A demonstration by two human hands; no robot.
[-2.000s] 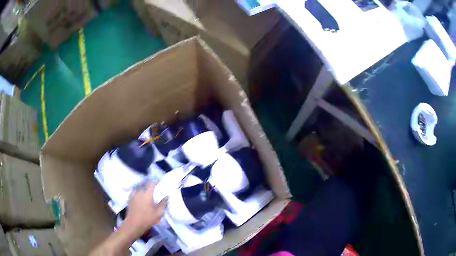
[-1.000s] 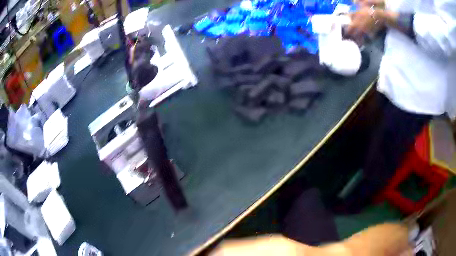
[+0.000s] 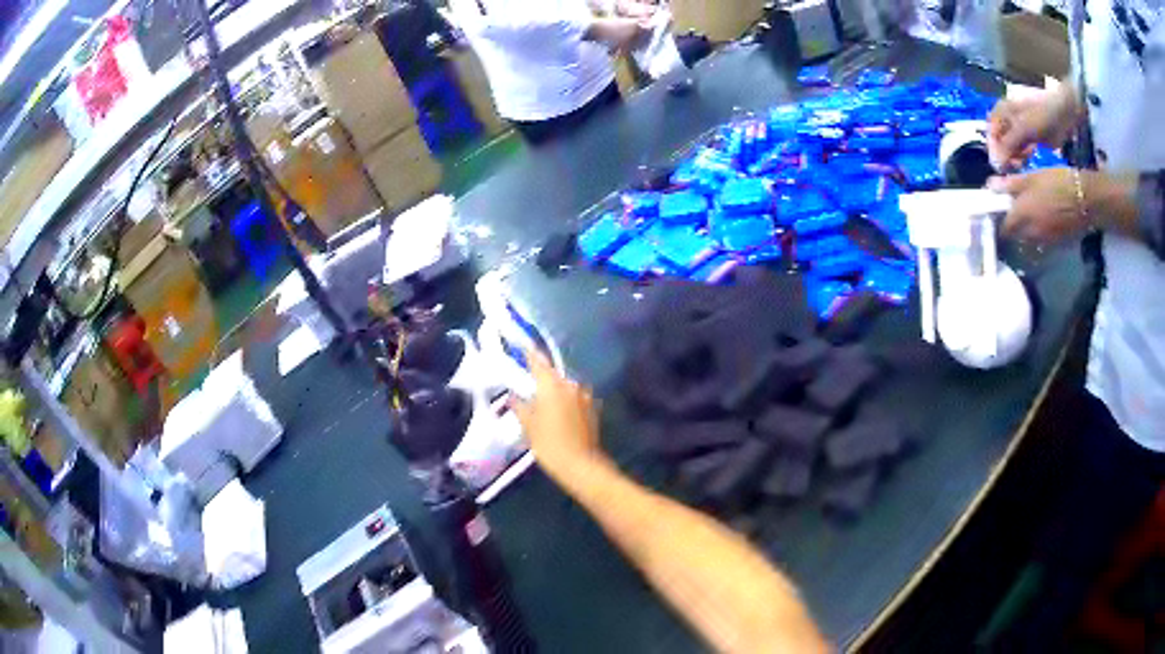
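My right hand [image 3: 558, 411] reaches in from the bottom edge. Its fingers are closed on the near side of a white camera unit [image 3: 486, 428] at centre left. The unit's long white housing is open, with blue inside, and dark round parts and thin wires show on its left. The unit rests on the dark green bench [image 3: 581, 549]. A black electric screwdriver [image 3: 473, 562] hangs just below the unit, partly in front of it. My left hand is not in view.
A screw feeder [image 3: 371, 588] stands at the bottom. Black foam pads [image 3: 767, 422] and blue battery packs [image 3: 754, 211] are heaped right of my hand. Another person's hands [image 3: 1041, 192] hold a camera unit [image 3: 977, 281]. White covers [image 3: 230, 415] lie at left.
The view has swung from the carton to the bench. My right hand now reaches onto the bench and has hold of the camera unit there. The left hand is out of view.
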